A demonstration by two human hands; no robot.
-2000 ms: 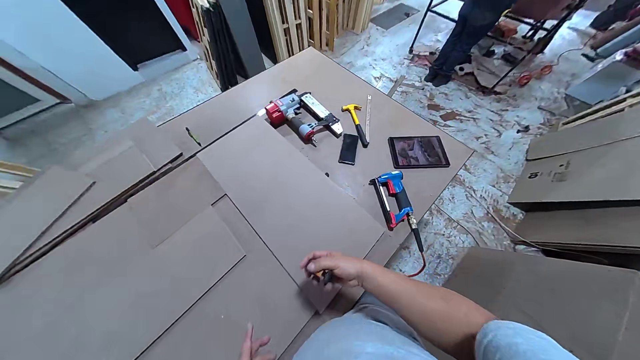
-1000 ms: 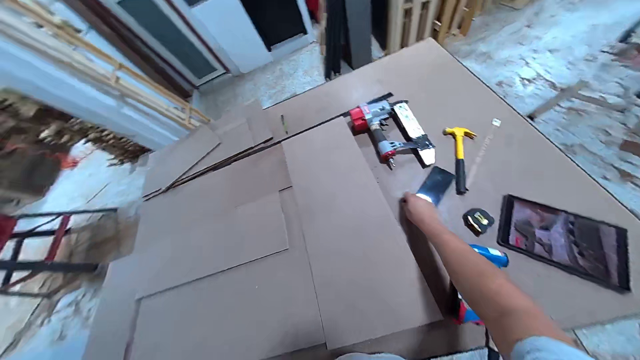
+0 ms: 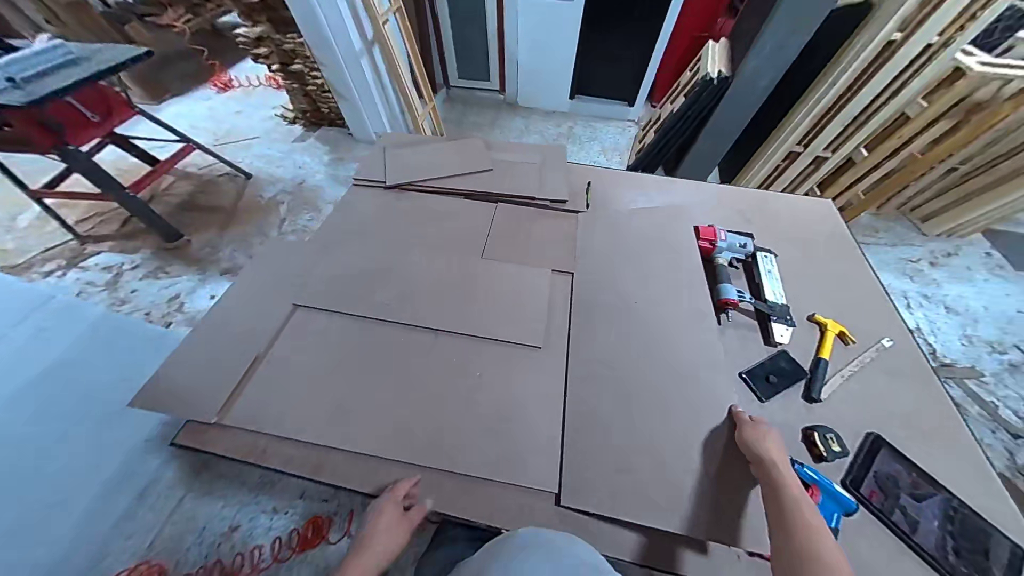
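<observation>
My right hand [image 3: 758, 442] rests with its fingertips at the right edge of a long brown board [image 3: 640, 360]; whether it grips the edge is unclear. Nearby lie a tape measure [image 3: 824, 443], a dark phone-like device [image 3: 773, 376], a yellow claw hammer [image 3: 824, 352], a ruler-like strip [image 3: 858, 370] and a red and grey nail gun [image 3: 732, 268]. A blue air stapler [image 3: 828, 492] is partly hidden behind my right forearm. My left hand [image 3: 396, 512], seemingly empty with loosely bent fingers, is at the front edge of the brown sheet surface, near a lower board [image 3: 400, 416].
A tablet [image 3: 936, 504] lies at the right. Smaller board pieces [image 3: 448, 160] are stacked at the far side. Beyond are wooden frames [image 3: 912, 136] at the right and a red-legged machine stand [image 3: 88, 152] at the left. A coiled orange hose [image 3: 272, 548] is on the floor.
The tape measure, seemingly in my right hand two seconds ago, lies on the boards. My right hand has moved from the near edge to the long board's right side. The view has turned left.
</observation>
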